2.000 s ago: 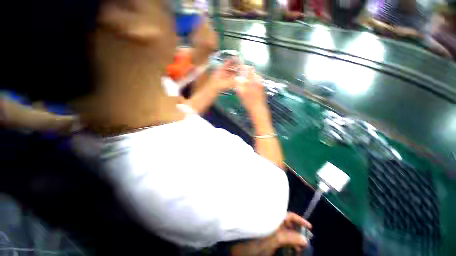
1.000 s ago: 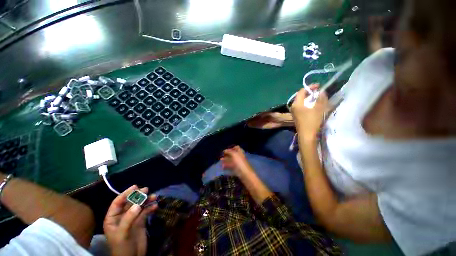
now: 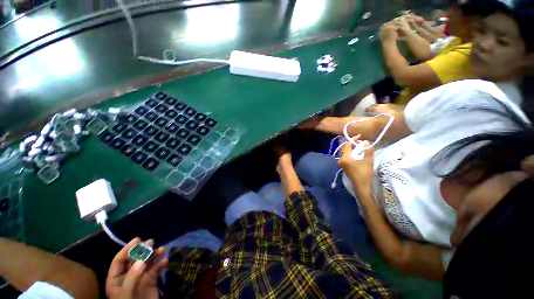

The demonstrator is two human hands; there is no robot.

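My left hand (image 3: 130, 277), at the lower left, holds a small watch body (image 3: 140, 253) in its fingertips, with its green circuit-board side facing up. My right hand (image 3: 284, 166) is over my lap below a plaid sleeve; it is small and partly in shadow, and its fingers are unclear. A blister tray (image 3: 218, 150) lies on the bench, with black back covers (image 3: 156, 135) in most pockets and see-through empty pockets along its near right side. A pile of unfinished units (image 3: 54, 138) lies left of it.
A white USB adapter (image 3: 96, 200) with a cable sits near the bench edge. A power strip (image 3: 264, 66) with a cord lies behind the tray. A neighbour's hand (image 3: 356, 159) holds a white cable at right. Another person's arm (image 3: 44, 266) is at lower left. Small pieces (image 3: 327, 63) lie beyond the strip.
The view has swung from a neighbour's back to the bench, then shifted slightly right. My left hand still holds the watch body. A neighbour's face now shows at upper right.
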